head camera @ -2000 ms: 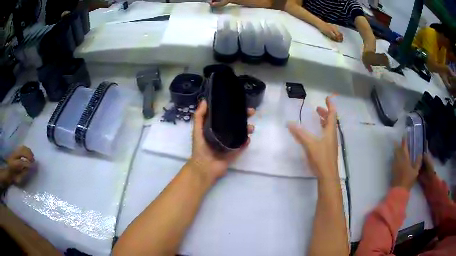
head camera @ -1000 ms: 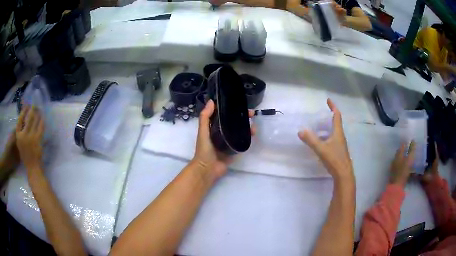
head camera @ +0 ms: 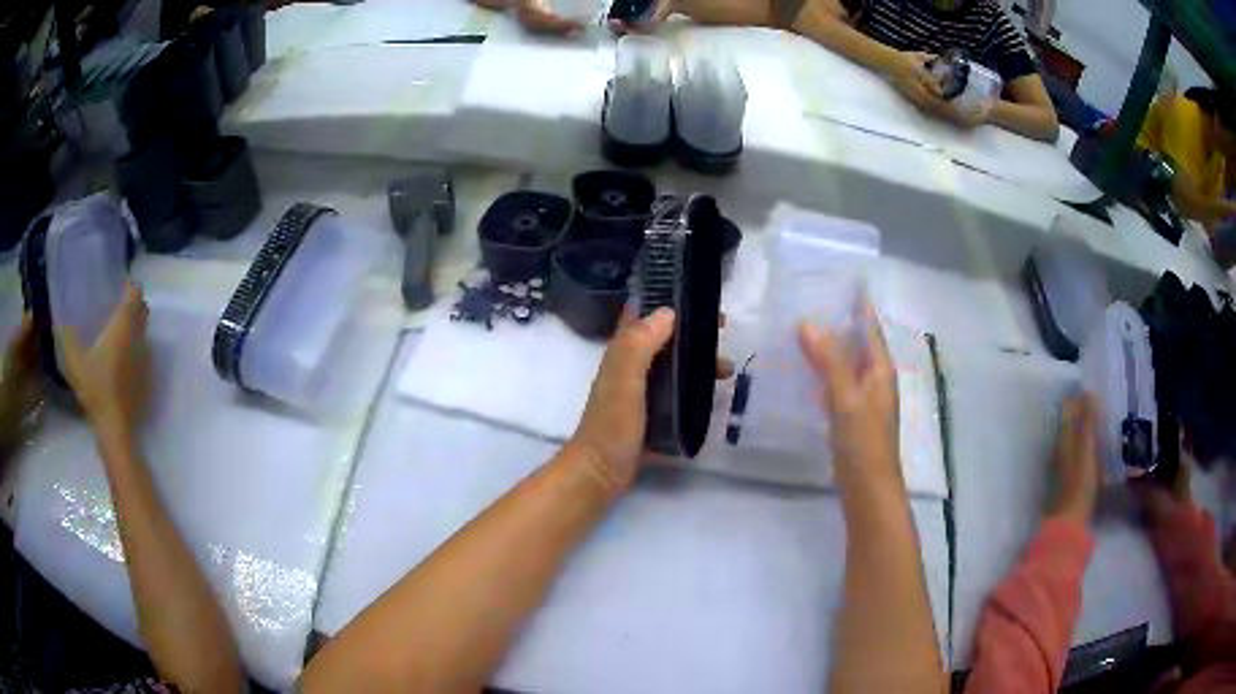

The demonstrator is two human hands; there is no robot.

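My left hand (head camera: 630, 393) holds a black oval collar (head camera: 683, 325) upright at the middle of the picture, its ribbed side and dark hollow both showing. My right hand (head camera: 851, 373) is at the right side of a clear container (head camera: 813, 292), blurred, with its fingers over the container's wall. The container stands on end just right of the collar, apart from it or barely touching; I cannot tell which. A small black part (head camera: 739, 407) shows at the container's lower left edge.
Black cup housings (head camera: 526, 233), small dark fittings (head camera: 499, 298) and a grey handled part (head camera: 422, 237) lie behind and left. A joined unit (head camera: 298, 305) lies left; two more (head camera: 674, 109) stand at the back. Other workers' hands (head camera: 115, 359) are on both sides.
The collar has turned from its open face towards its ribbed side and moved slightly right. The clear container has swung from lying flat to upright beside it, with my right hand at it.
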